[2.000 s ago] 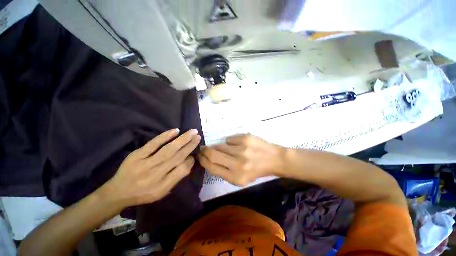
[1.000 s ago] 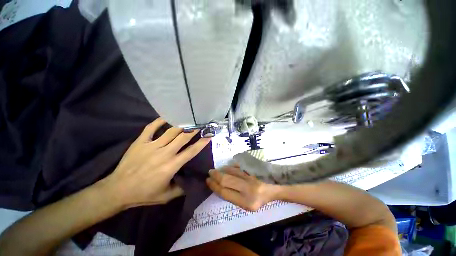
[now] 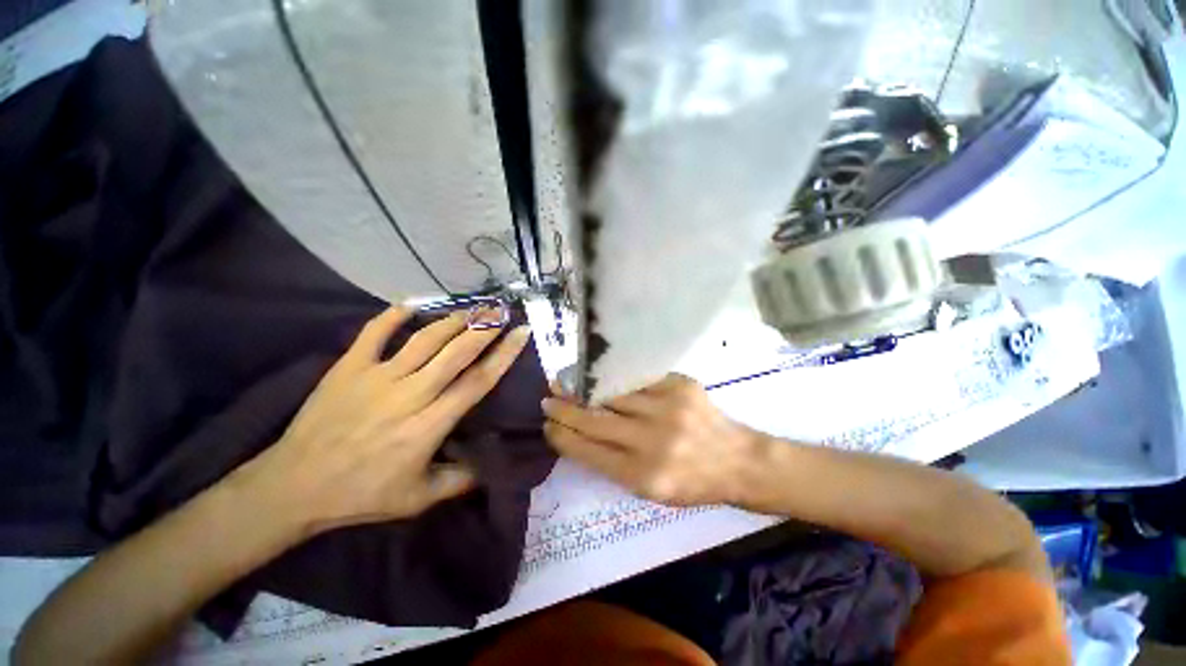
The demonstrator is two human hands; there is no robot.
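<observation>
A large dark purple-brown garment piece covers the left of the table and hangs towards the front edge. My left hand lies flat on it, fingers spread and pressing it, fingertips close to the shiny metal parts under the machine head. My right hand is at the cloth's right edge, fingertips together and pinching the edge near the needle area. The needle and presser foot are too small and blurred to tell apart.
A ribbed cream knob is right of the head. A slim dark tool lies behind my right forearm. A clear plastic bag is at the table's right end. Ruler marks run along the front table edge. More dark cloth lies below.
Since two seconds ago the view has leaned in and the head fills more of it. My left hand and the cloth edge are nearer the needle area. My right hand stays at the cloth's edge.
</observation>
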